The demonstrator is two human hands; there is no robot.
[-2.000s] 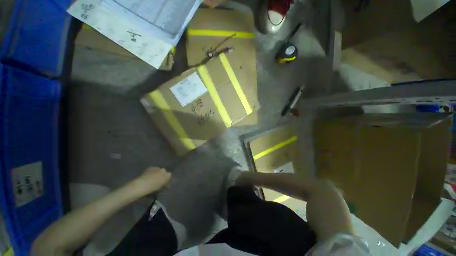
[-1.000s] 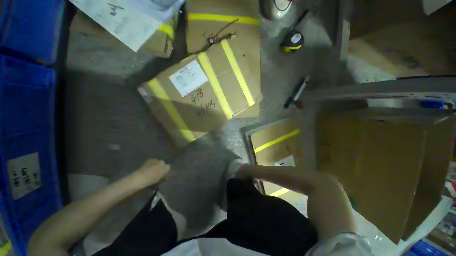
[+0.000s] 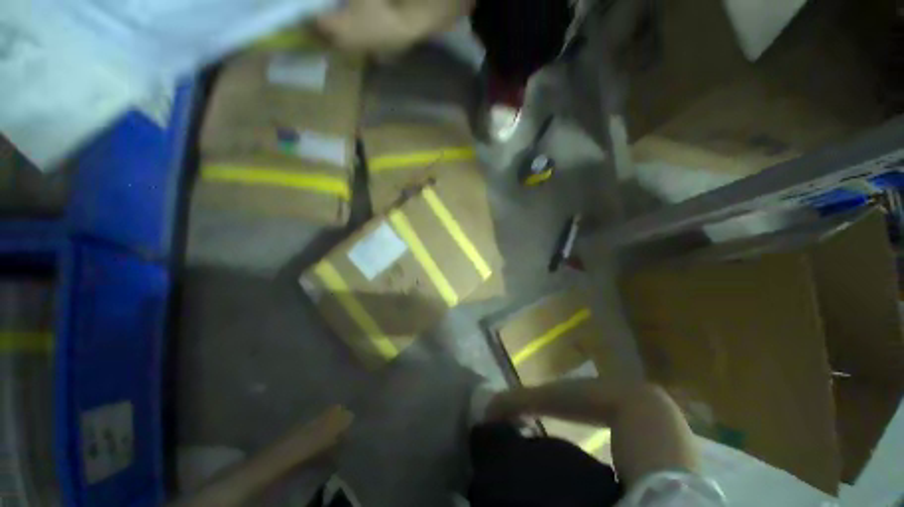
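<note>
A taped carton (image 3: 396,272) with yellow bands and a white label lies on the floor ahead, tilted over another taped carton (image 3: 421,149). A third taped carton (image 3: 268,203) lies beyond to the left. A fourth (image 3: 550,337) lies near the rack, partly behind my right arm. My left hand (image 3: 327,424) is low over the floor, blurred, touching no carton; its fingers are unclear. My right hand (image 3: 496,404) rests by my knee, its fingers mostly hidden. Another person's hand (image 3: 396,22) is at the white paper sheets (image 3: 119,59), top left, blurred.
Blue bins (image 3: 114,366) stand along the left. A yellow and black tape measure (image 3: 537,170) and a thin dark tool (image 3: 566,243) lie on the floor. A large open cardboard box (image 3: 734,347) is at the right, below a metal rack beam (image 3: 763,188). The person's shoe (image 3: 504,121) is ahead.
The view has shifted, so the cartons appear lower and more shows at the top. The paper sheets have moved left and closer, with the other person's hand now in view. My left hand sits lower in view.
</note>
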